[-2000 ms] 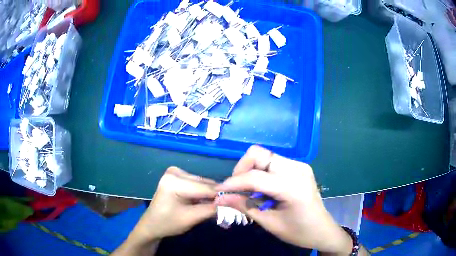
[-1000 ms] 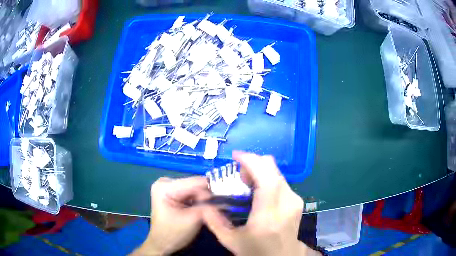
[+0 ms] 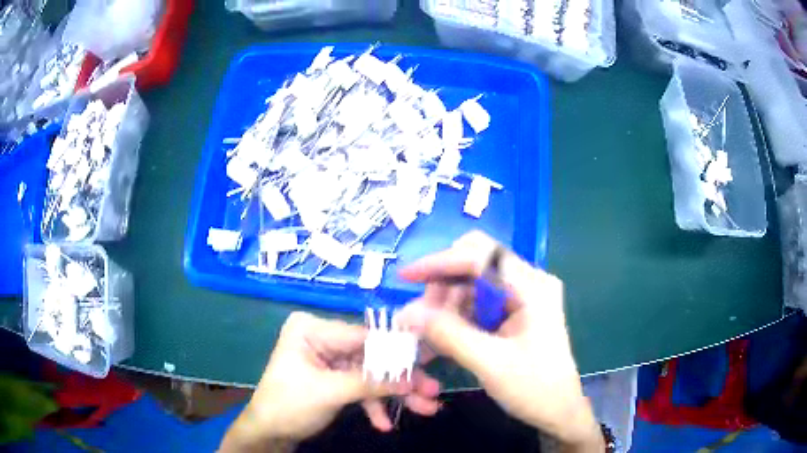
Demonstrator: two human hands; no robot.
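Observation:
My left hand [image 3: 323, 367] holds a small bunch of thin silver rods with white flag labels [image 3: 389, 354] at the bench's front edge, rod ends pointing up. My right hand [image 3: 495, 327] touches the right side of the bunch with its fingertips and holds a blue-handled tool [image 3: 489, 303] against the palm. The tool's tip is blurred and cannot be made out. A blue tray [image 3: 522, 203] lies behind the hands, with a loose heap of labelled rods [image 3: 354, 150] in it.
Clear tubs of labelled rods stand at the left [image 3: 121, 301] and right [image 3: 748, 199]. A far tub [image 3: 584, 62] holds rods in rows. A red basket [image 3: 172, 44] is at the back left. The dark green bench top [image 3: 602, 257] has a curved front edge.
The bunch now stands with its rod ends up between the hands. My right hand has shifted right and turned, showing the blue handle. The view has tilted, so the tray sits lower.

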